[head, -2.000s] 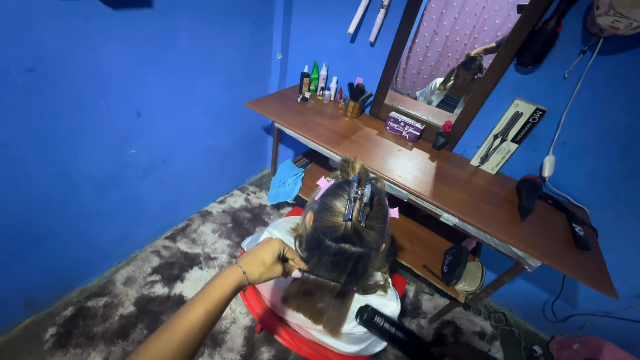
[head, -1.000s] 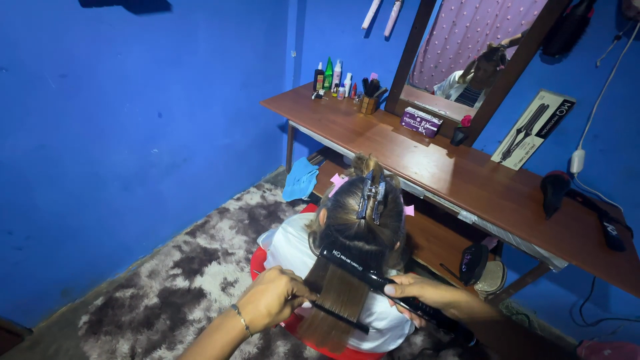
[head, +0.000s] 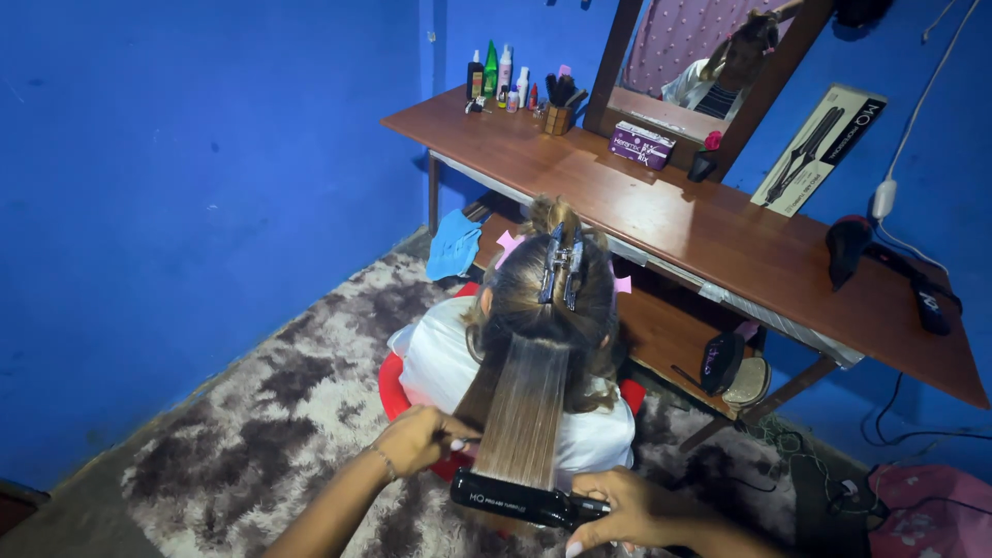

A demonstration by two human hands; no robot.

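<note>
A seated person seen from behind has a section of straight hair [head: 523,411] drawn out toward me. Across its lower part lies a black MQ hair straightener [head: 515,500], its handle gripped by my right hand [head: 624,508]. My left hand [head: 422,440] is at the left edge of the section, fingers pinched on a thin dark item, probably a comb, mostly hidden. A dark claw clip [head: 561,267] holds the upper hair on the crown. Pink clips [head: 508,248] sit at both sides of the head. A white cape [head: 442,353] covers the shoulders.
Beyond the red chair [head: 394,384] stands a wooden table [head: 666,225] with bottles [head: 490,71], a brush holder [head: 557,118], a mirror [head: 697,62], a straightener box [head: 818,151] and a hair dryer [head: 847,246]. A patterned rug [head: 294,418] lies below; cables [head: 790,446] trail at right.
The straightener has moved down the hair section, from near the head to its lower part. My left hand, on the hair near the head two seconds ago, is now lower beside the section.
</note>
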